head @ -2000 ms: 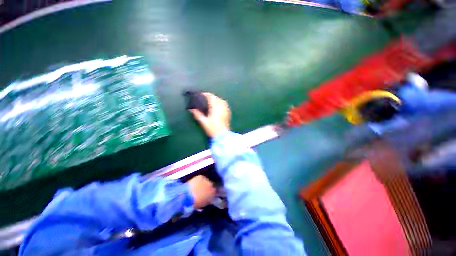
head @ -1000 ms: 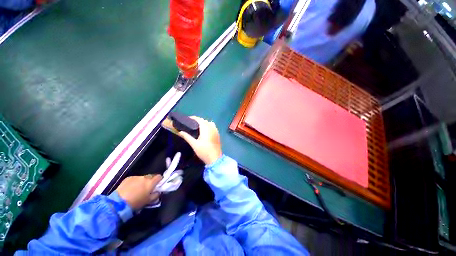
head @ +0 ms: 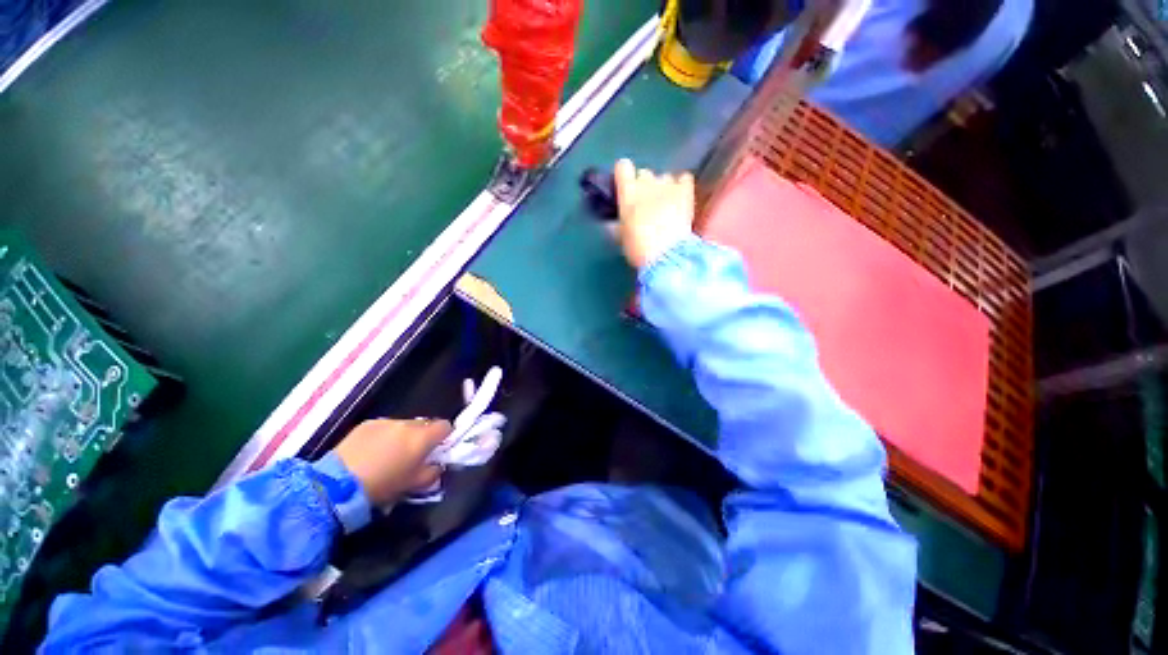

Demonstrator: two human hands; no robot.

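Observation:
My right hand [head: 656, 211] is over the green bench top, left of the slotted tray, with its fingers on a small black block [head: 598, 192] that is partly hidden by the hand. My left hand [head: 395, 458] holds a crumpled white glove [head: 474, 433] over the dark gap below the bench edge. The orange-brown slotted tray [head: 1009, 371] lies on the bench with a flat pinkish-red pad [head: 871, 333] in it. My right sleeve covers part of the tray and pad.
The green conveyor [head: 295, 141] has a pale metal edge with a red line. A red-wrapped post [head: 532, 77] stands at that edge. A green circuit board [head: 58, 397] lies at far left. A yellow-rimmed black object [head: 692, 67] and a person in blue [head: 884, 64] are beyond the bench.
My right hand has moved forward and right over the bench with the black block. My left hand has shifted slightly right with the glove. The cutters seen earlier are no longer visible.

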